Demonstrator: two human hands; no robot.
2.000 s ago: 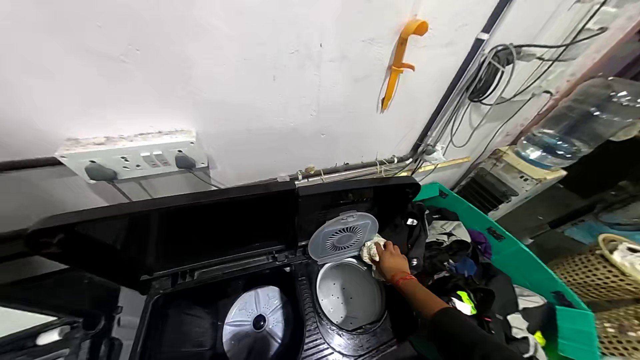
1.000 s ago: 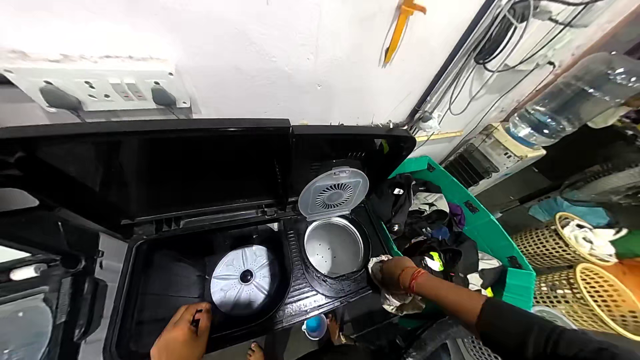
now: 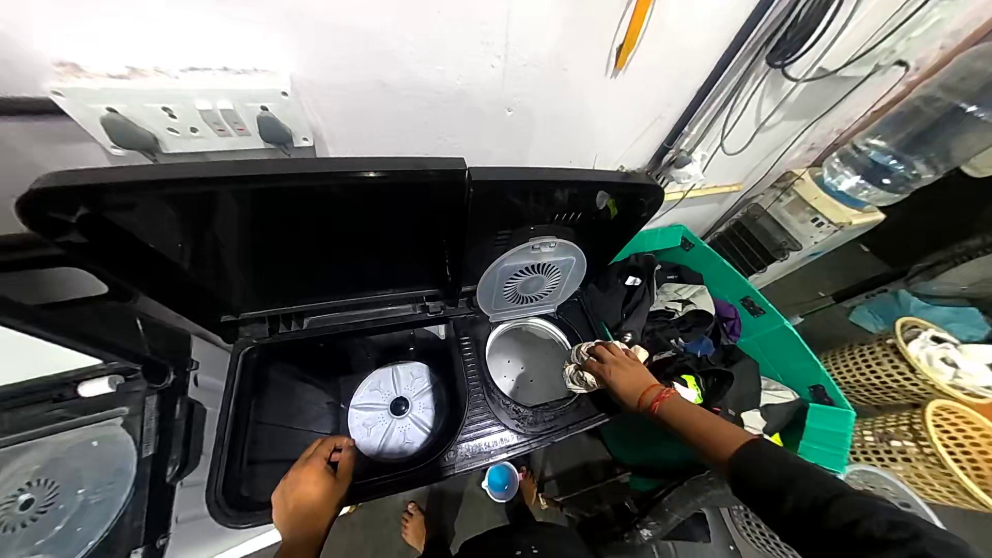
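A twin-tub washing machine stands below me with both black lids (image 3: 271, 240) raised. My right hand (image 3: 620, 372) grips a bunched pale cloth (image 3: 583, 367) at the right rim of the metal spin tub (image 3: 527, 363). Above that tub, its clear round inner cover (image 3: 532, 277) is tilted up. My left hand (image 3: 314, 484) is at the front edge of the wash tub (image 3: 287, 403), near the grey pulsator (image 3: 394, 411); its fingers are curled, and whether they hold anything cannot be told.
Right of the machine, a green crate (image 3: 775, 341) is full of dark clothes (image 3: 682, 310). Wicker baskets (image 3: 876, 372) stand further right. A blue and white cup (image 3: 501, 480) is on the floor by my feet. Another machine (image 3: 62, 480) is at the left; a socket board (image 3: 186, 116) is on the wall.
My left hand has come into view at the wash tub. My right hand, seen at the spin cover two seconds ago, then moved out beside the machine and is now at the spin tub's rim.
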